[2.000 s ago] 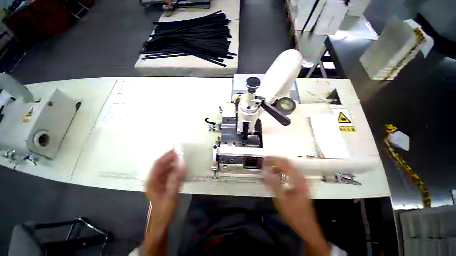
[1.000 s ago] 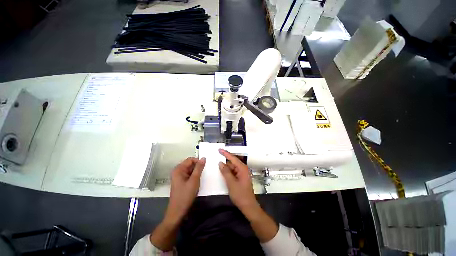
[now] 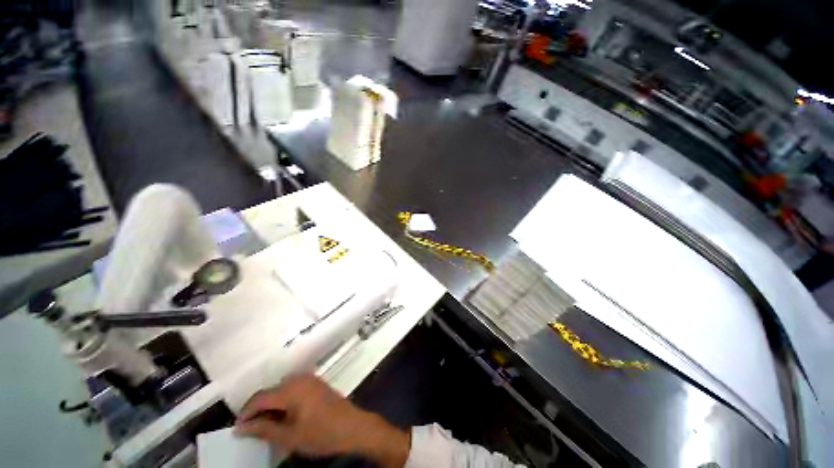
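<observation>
My right hand (image 3: 315,422) is at the bottom left of the view, its fingertips pinched at the top edge of a white panel (image 3: 229,452), which the frame's bottom edge cuts off. My left hand is out of view. The sewing machine's white arm (image 3: 151,242) stands at the left, with a dark lever and round disc. The needle area is blurred and partly hidden. White sewn panels (image 3: 306,279) lie on the machine's flat cover near the yellow warning sticker (image 3: 327,244).
The dark steel table (image 3: 448,174) holds a grey-white bundle (image 3: 521,297) over a yellow-black strip (image 3: 585,347), a small white tag (image 3: 422,222), an upright tied bundle (image 3: 357,123) and large white sheets (image 3: 640,274). Black strips (image 3: 46,196) lie on a bench at the left.
The view has swung right, bringing the steel table and large sheets into sight. My left hand has left the picture. The panel and my right hand now show at the bottom left.
</observation>
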